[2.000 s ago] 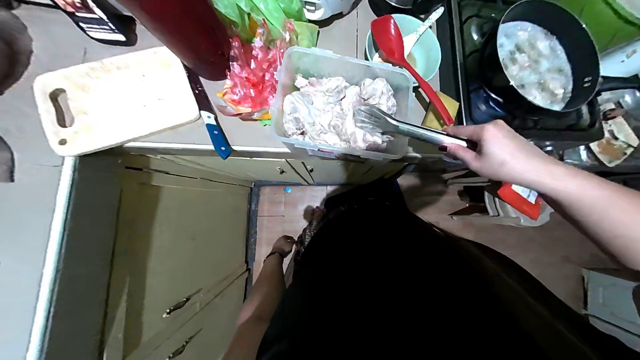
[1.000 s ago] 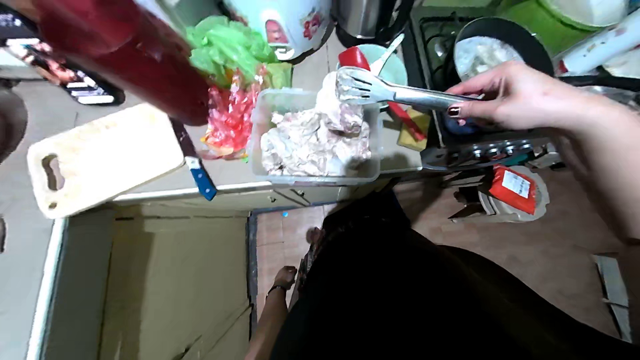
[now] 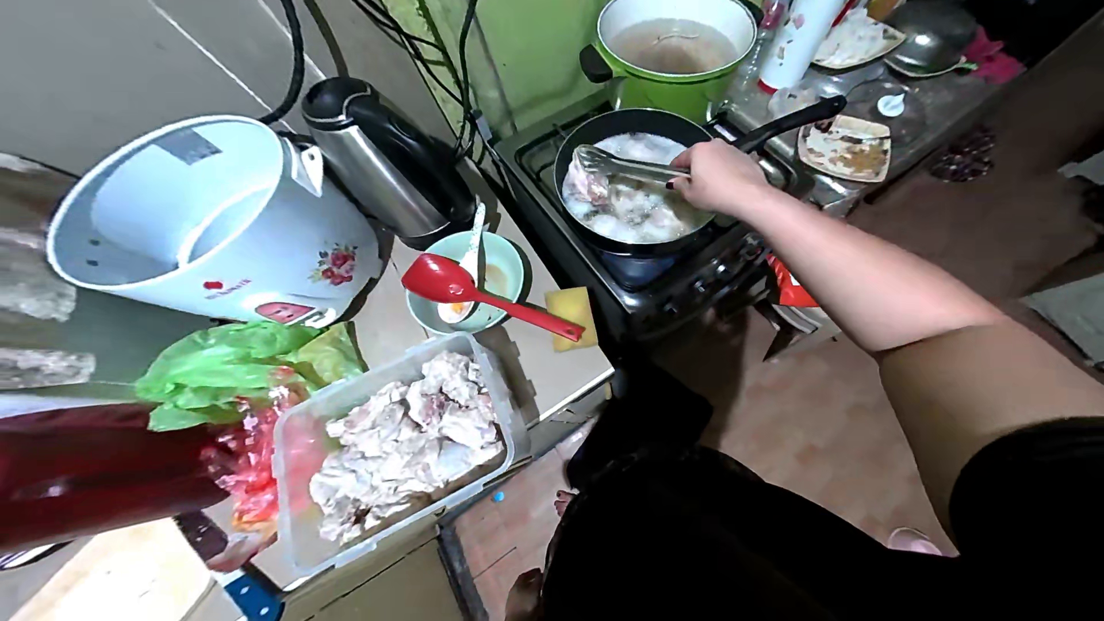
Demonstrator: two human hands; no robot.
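My right hand grips metal tongs over a black frying pan on the gas stove. The tongs' head is at a floured piece of meat at the pan's left side, amid bubbling oil. Floured raw meat pieces fill much of a clear plastic container on the counter. Between container and stove, a red spoon lies across a pale green bowl that also holds a white spoon. My left hand shows only in part at the bottom edge; its fingers cannot be made out.
A green pot of liquid stands behind the pan. The pan's handle points back right. A rice cooker and an electric kettle stand at the back left. A blue-handled knife lies near the counter edge, by the cutting board.
My right hand and the tongs have moved from above the meat container to the frying pan. The view has swung toward the stove.
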